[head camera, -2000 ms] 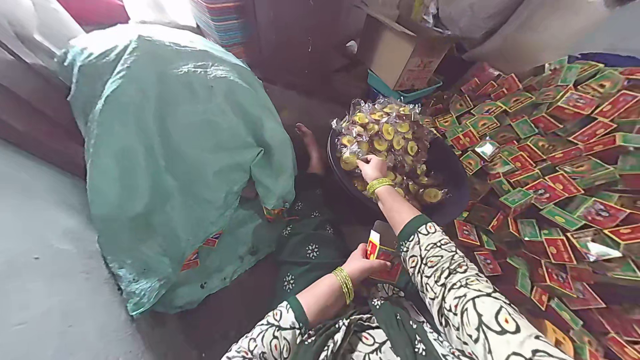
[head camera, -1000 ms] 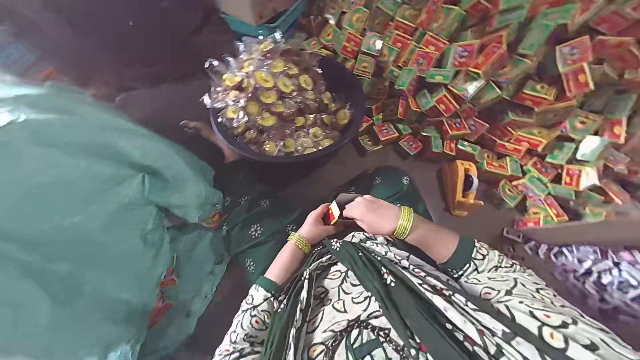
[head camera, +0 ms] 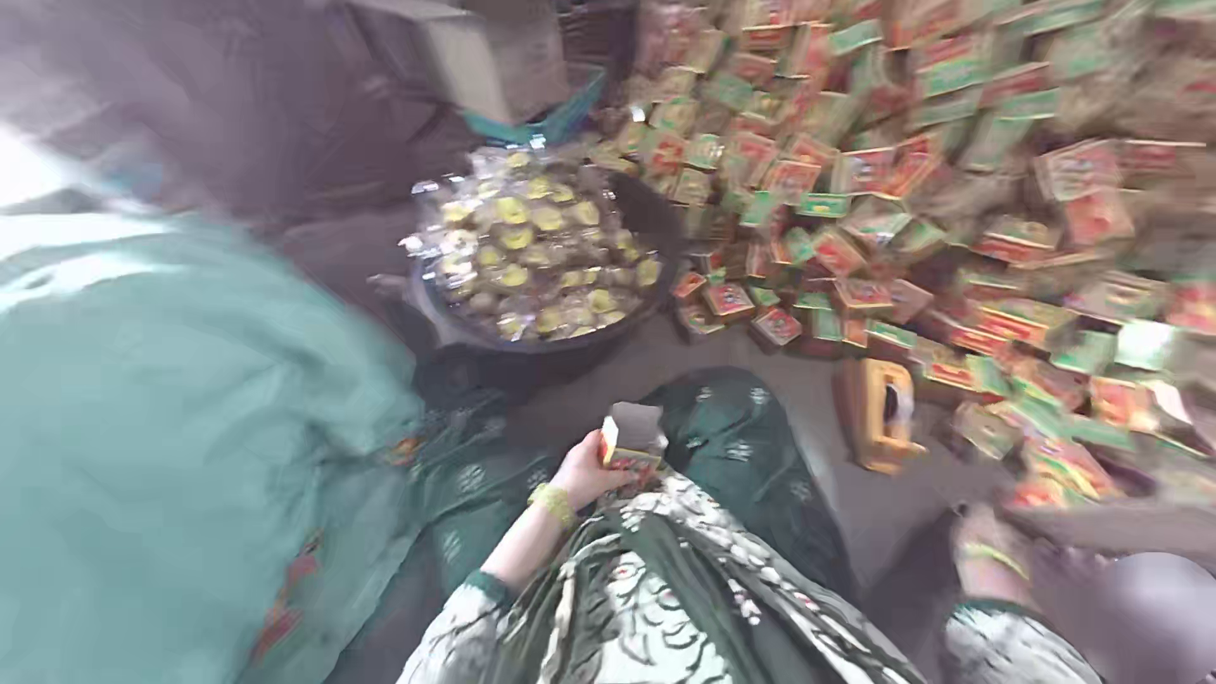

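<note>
My left hand [head camera: 589, 475] holds a small red and yellow cardboard box [head camera: 635, 439] above my lap, its top flap up. Away at the lower right is my right hand [head camera: 988, 541], blurred, beside a pile of purple and white items; its fingers are too unclear to tell what they touch. A dark round tub [head camera: 655, 228] beyond my knees is heaped with clear-wrapped pieces [head camera: 532, 247] with yellow round centres. To the right of my knee stands a yellow tape dispenser [head camera: 888, 415].
Many small red and green boxes [head camera: 864, 171] cover the floor at the upper right. A large pale green cloth [head camera: 171, 427] bulges at the left. Behind the tub are a cardboard carton [head camera: 494, 66] and a teal tray [head camera: 541, 123].
My right hand was at the tub, then at the small box in my lap; it is now far to the right. My left hand keeps the box. The view has shifted.
</note>
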